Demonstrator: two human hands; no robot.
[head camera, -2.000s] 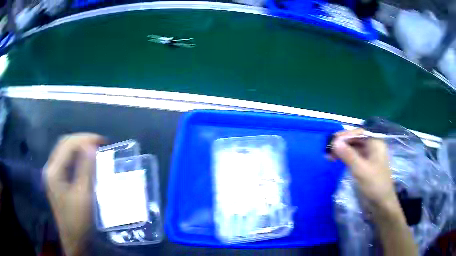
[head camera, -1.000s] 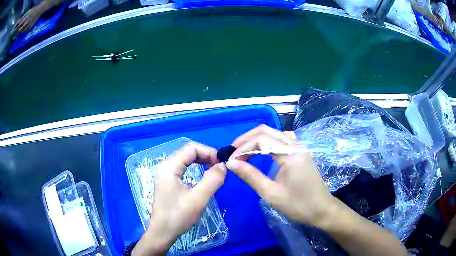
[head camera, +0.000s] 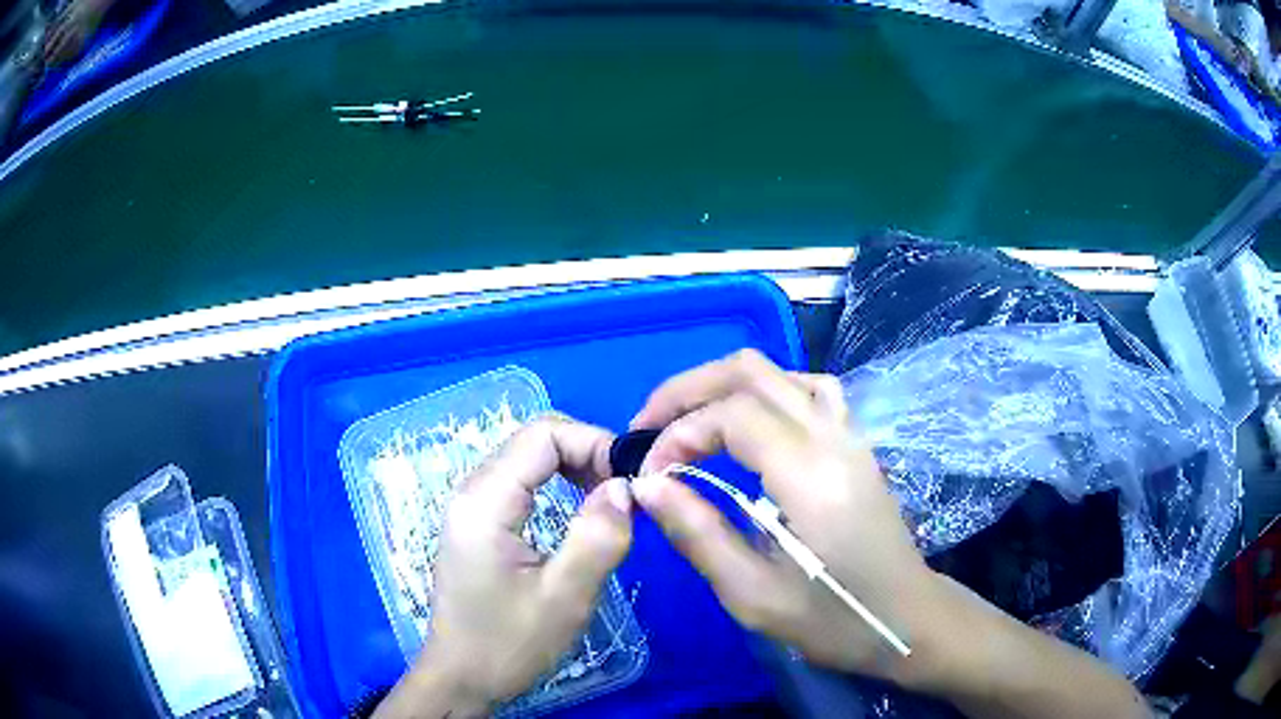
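Observation:
A small black housing (head camera: 634, 451) is held between the fingertips of both hands above the blue tray (head camera: 703, 326). My left hand (head camera: 527, 562) pinches it from the left. My right hand (head camera: 787, 520) grips a white lead (head camera: 794, 545) by its fine end at the housing; the lead's thicker end, with a white collar partway, hangs across the back of my right hand. Whether the lead's tip is inside the housing is hidden by the fingers. A clear plastic box (head camera: 368, 495) of white leads lies in the tray, partly behind my left hand.
A clear bag (head camera: 1040, 407) with black housings lies right of the tray. A clear lidded box with white paper (head camera: 183, 618) is on the left. The green belt (head camera: 590, 155) carries an assembly (head camera: 409, 113). A plastic tub (head camera: 1205, 337) is at far right. People's hands show at the top corners.
Since two seconds ago, both hands have come together over the tray at the housing. Since one second ago, the lead has swung from pointing right to slanting down across my right hand.

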